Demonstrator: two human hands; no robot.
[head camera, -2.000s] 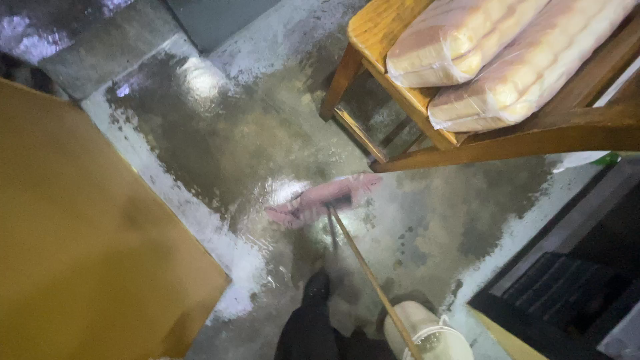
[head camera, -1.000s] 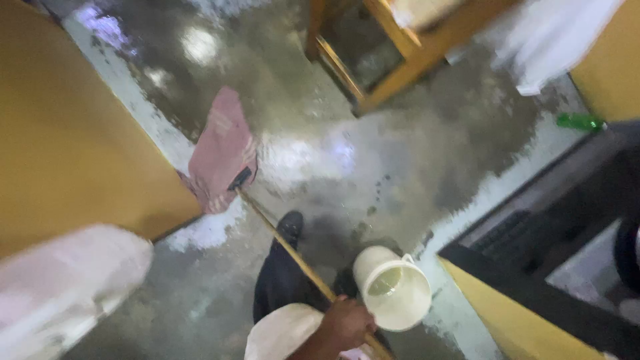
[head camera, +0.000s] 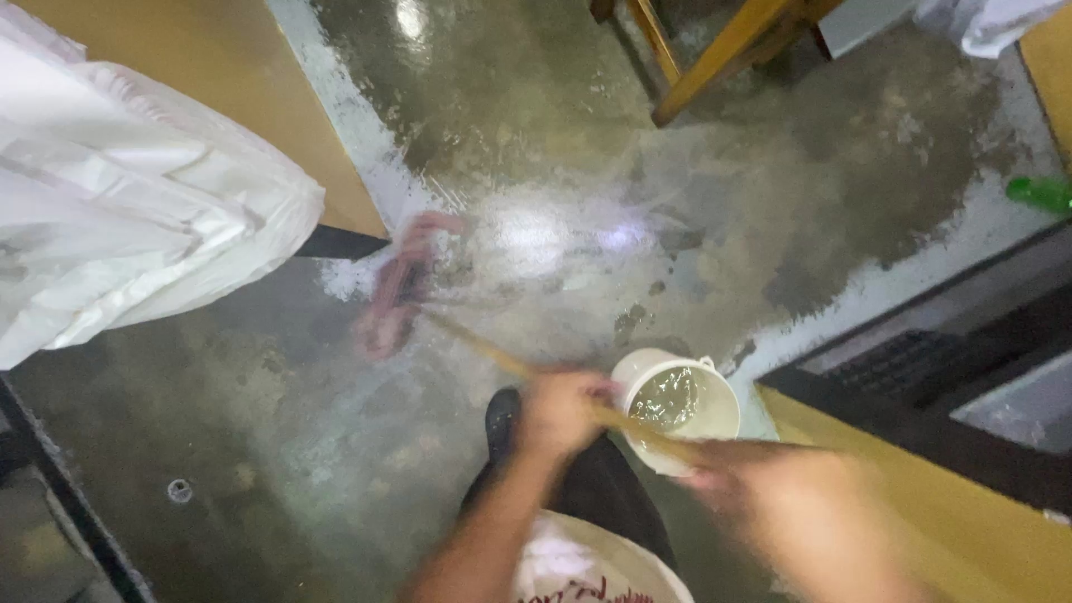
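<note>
My left hand (head camera: 563, 410) is closed around the middle of a wooden pole (head camera: 481, 345). Farther up the same pole, near its upper end, my right hand (head camera: 729, 477) grips it, blurred by motion. At the pole's far end a wet pink cloth (head camera: 398, 285) lies on the wet concrete floor, near the corner of a yellow panel; motion blurs it too. Beneath the pole, close to both hands, a white plastic bucket (head camera: 729, 402) holds cloudy water.
A white plastic bag (head camera: 151, 193) bulges in from the left beside the yellow panel (head camera: 251, 109). Wooden furniture legs (head camera: 712, 67) stand at the top. A green bottle (head camera: 1038, 194) lies at the right, above a black-framed unit (head camera: 946, 360). My dark shoe (head camera: 502, 419) is left of the bucket.
The pink cloth, spread by the yellow panel's corner a second ago, is now bunched and slightly away from it. Both hands now show on the pole; one showed then. The wooden furniture is less in view.
</note>
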